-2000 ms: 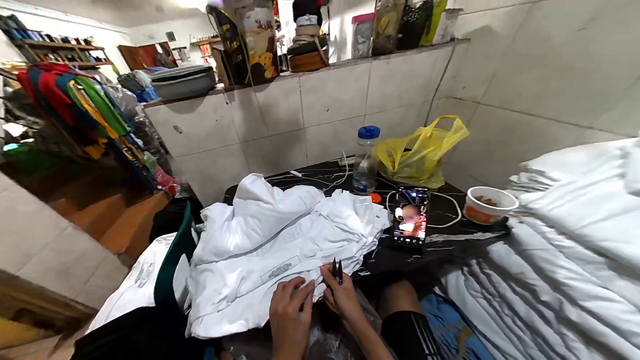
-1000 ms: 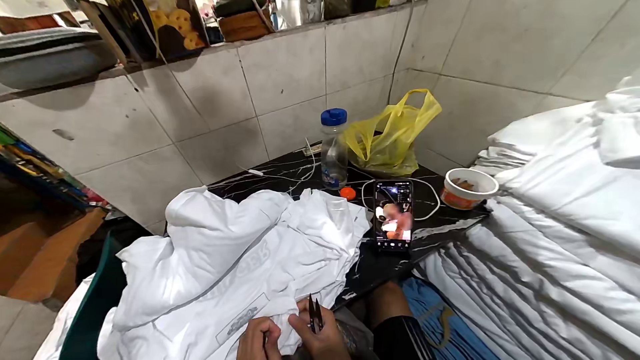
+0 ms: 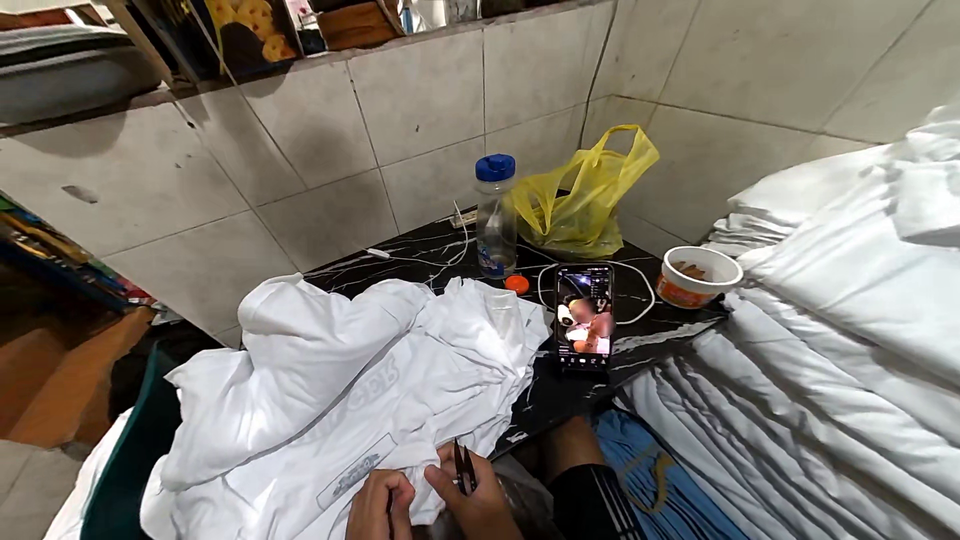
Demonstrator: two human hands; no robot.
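A white printed garment lies bunched over the black marbled table, its near edge at my hands. My left hand pinches the fabric at that edge with curled fingers. Beside it, my right hand holds small dark thread snips, blades pointing up and slightly apart, while its thumb and finger are close to the same cloth. What lies between the fingertips is too small to tell.
Behind the garment stand a plastic bottle with a blue cap, a yellow plastic bag, a lit phone with a white cable, and a white tub. Stacked white cloth fills the right side; a green container edge is at left.
The view has moved closer and lower over the table. My hands remain together at the garment's near edge, with the snips still in my right hand.
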